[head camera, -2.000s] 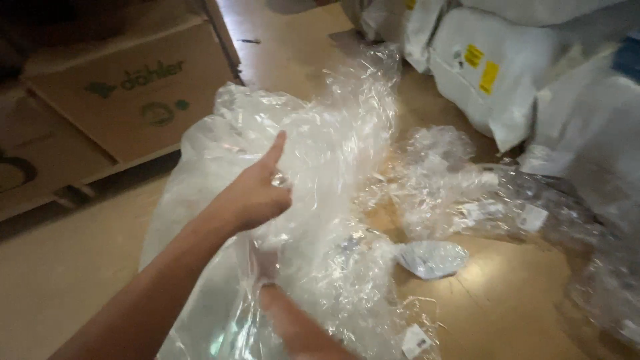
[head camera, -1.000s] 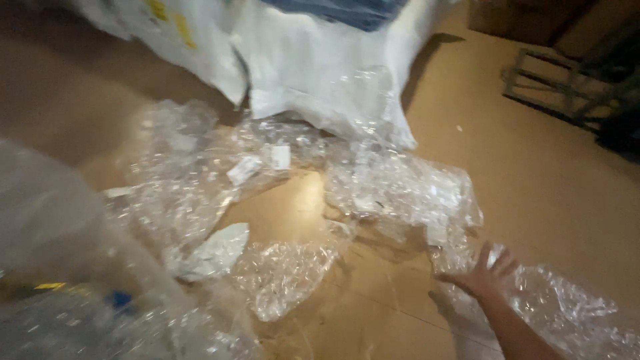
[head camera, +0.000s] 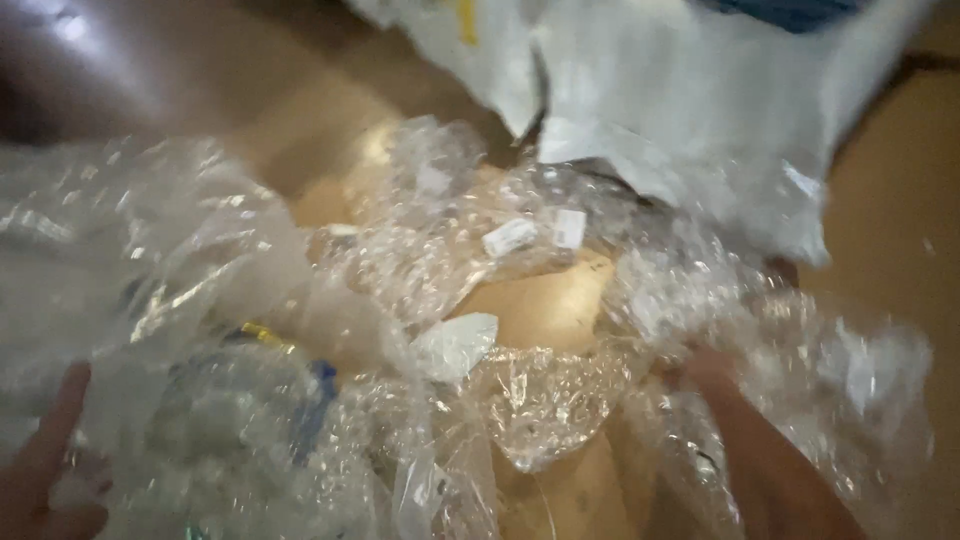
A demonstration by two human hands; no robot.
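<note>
My left hand [head camera: 56, 465] is at the lower left edge, index finger extended, against a large clear plastic bag [head camera: 225, 405] of plastic film. Blue and yellow bits show through that bag. On the right, my right hand [head camera: 701, 367] reaches down into crumpled clear plastic film [head camera: 675, 292]; its fingers are blurred and partly hidden by the film, so its grip cannot be made out. More crinkled film [head camera: 420, 255] lies between the hands, with white labels [head camera: 510, 238] on it and a whitish plastic piece [head camera: 456, 345] beside it.
A large white woven sack [head camera: 675, 97] with something dark blue at its top stands at the upper right, touching the film. Brown floor [head camera: 547, 300] shows between the pieces of film and along the right side [head camera: 892, 225].
The view has swung right from the cardboard boxes seen earliest. My right hand, spread above the film one second ago, is now down in it. My left hand has come back into view.
</note>
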